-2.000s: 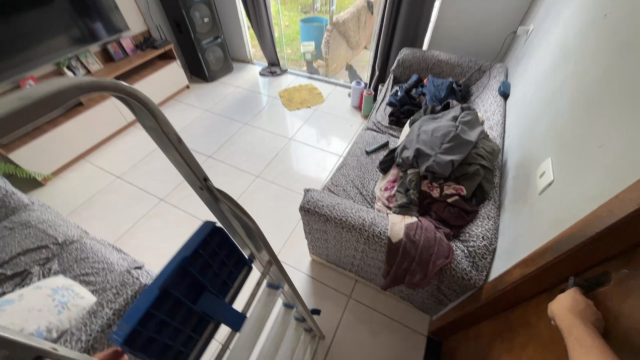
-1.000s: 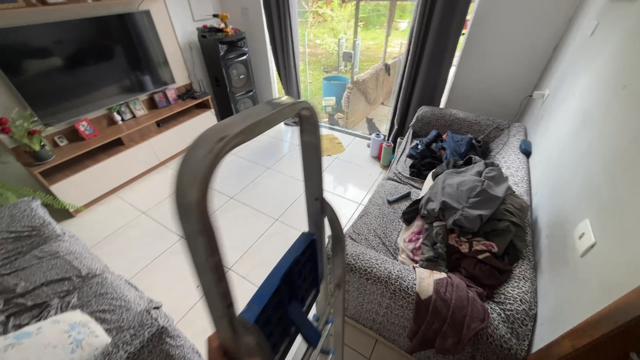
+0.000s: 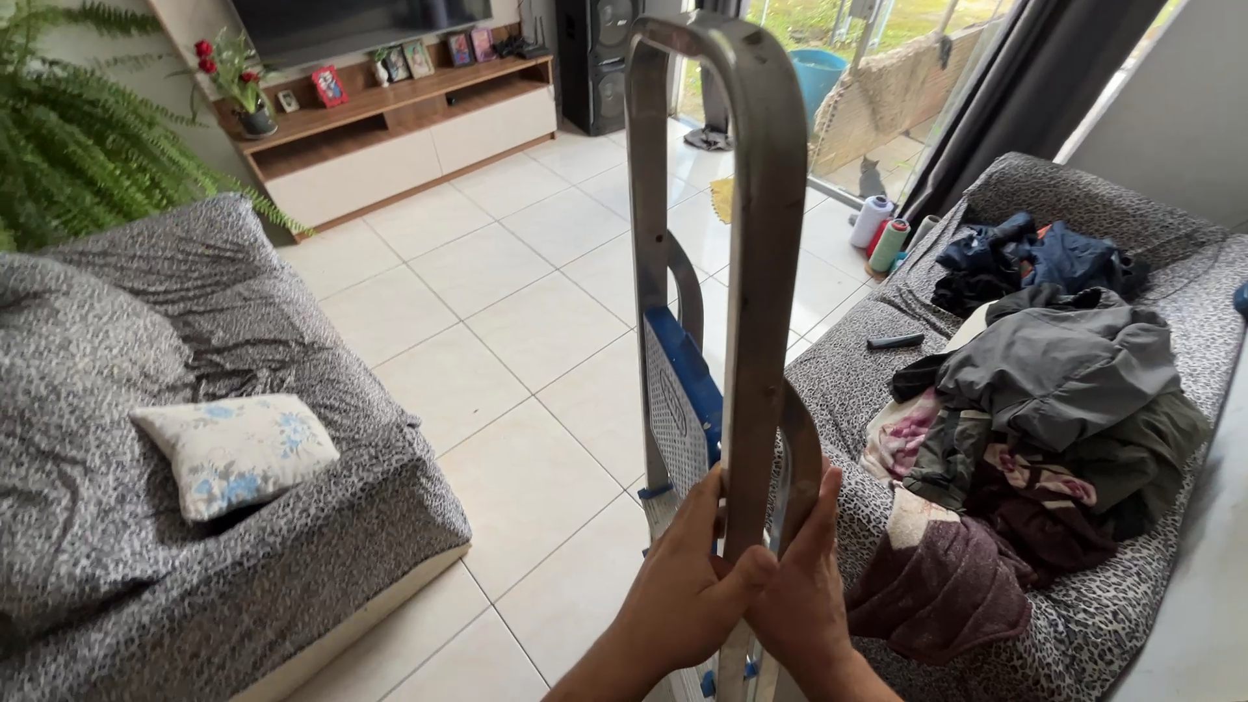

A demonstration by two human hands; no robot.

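A folding metal stepladder [image 3: 760, 292] with a blue platform [image 3: 682, 390] stands upright in front of me, its rounded top rail at the height of the upper frame. My left hand [image 3: 682, 580] holds the near upright from the left, thumb across its front. On the right side of the ladder, my right hand [image 3: 804, 575] grips the uprights, close against the left hand. The ladder looks folded, with its front and rear frames near each other. Its lower part is partly hidden behind my hands.
To the right, a patterned sofa [image 3: 1082, 634] bears piled clothes [image 3: 1063, 370]. Another covered sofa [image 3: 341, 546] with a floral cushion [image 3: 239, 453] is at left. Behind are a TV cabinet [image 3: 497, 122], a tall speaker [image 3: 597, 68], thread cones [image 3: 871, 222] and a glass door.
The ladder has come from a tilt to upright. My right hand was at a wooden door two seconds ago and now holds the ladder beside my left hand. The view has swung left.
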